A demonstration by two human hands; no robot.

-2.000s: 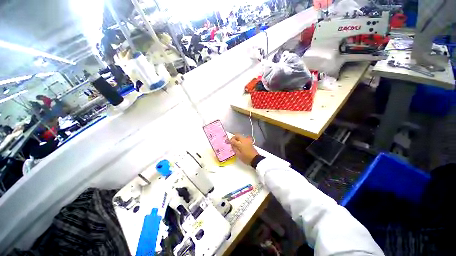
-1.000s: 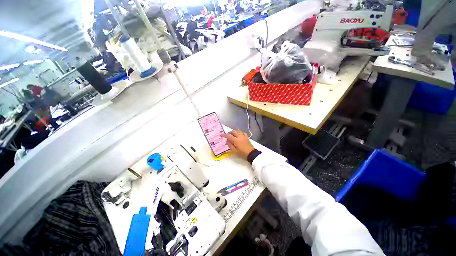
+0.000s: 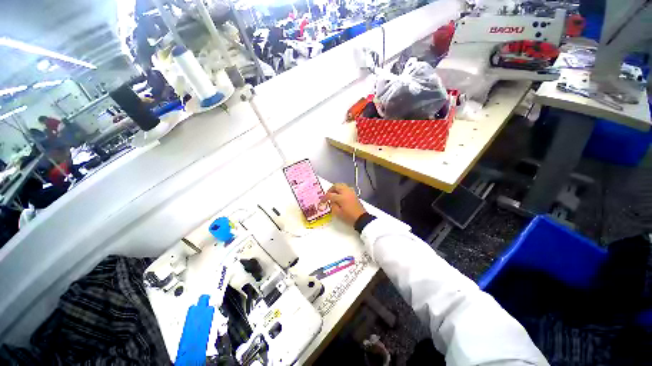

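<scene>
A smartphone (image 3: 306, 187) with a pink lit screen stands tilted on a yellow base behind the overlock machine. My right hand (image 3: 344, 204), with a black band at the wrist and a white sleeve, reaches to the phone. Its fingertips are at the lower right of the screen and it holds nothing. My left hand is not in view. The white overlock machine (image 3: 289, 318) has a blue strip (image 3: 195, 332) and a blue knob (image 3: 222, 229). The dark plaid garment (image 3: 107, 311) lies heaped left of it.
Pink-and-blue snips (image 3: 334, 267) lie right of the machine, beside a marked scale (image 3: 347, 286). Thread cones (image 3: 193, 75) stand behind the partition. A red patterned box (image 3: 404, 134) with a grey bag and a BAOYU machine (image 3: 500, 36) are on the neighbouring table. A blue bin (image 3: 536, 246) is at right.
Compared with the earliest frame, the view has shifted slightly. My right hand has stayed at the phone, its fingertips now slightly lower on the screen than one second ago.
</scene>
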